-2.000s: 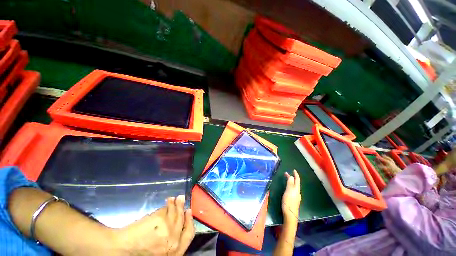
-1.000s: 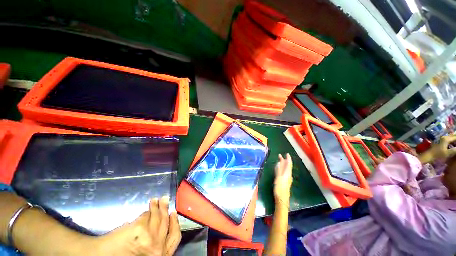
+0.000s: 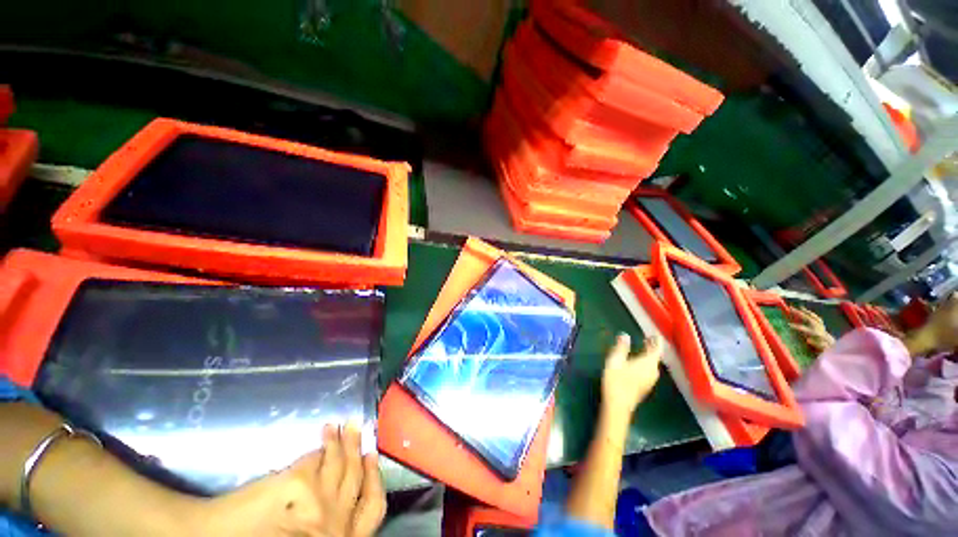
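Observation:
A tablet with a blue swirl wallpaper (image 3: 494,362) lies tilted on an orange foam tray (image 3: 420,425) in the middle. A larger dark tablet (image 3: 210,367) with glare and faint lettering lies at the left. My left hand (image 3: 305,493) rests on its lower right corner, fingers flat, with the wrist bangle at the left. My right hand (image 3: 630,372) is held over the green bench, right of the lit tablet, not touching it; its fingers are apart and nothing shows in it.
A dark tablet in an orange tray (image 3: 397,241) lies behind the larger one. A tall stack of orange trays (image 3: 588,126) stands at the back centre. Another framed tablet (image 3: 725,330) lies on a white-edged tray at the right, beside a coworker's pink sleeve (image 3: 861,420).
My right hand has moved right, away from the lit tablet, and its forearm now leans more. My left hand stays on the larger tablet. The view has shifted slightly.

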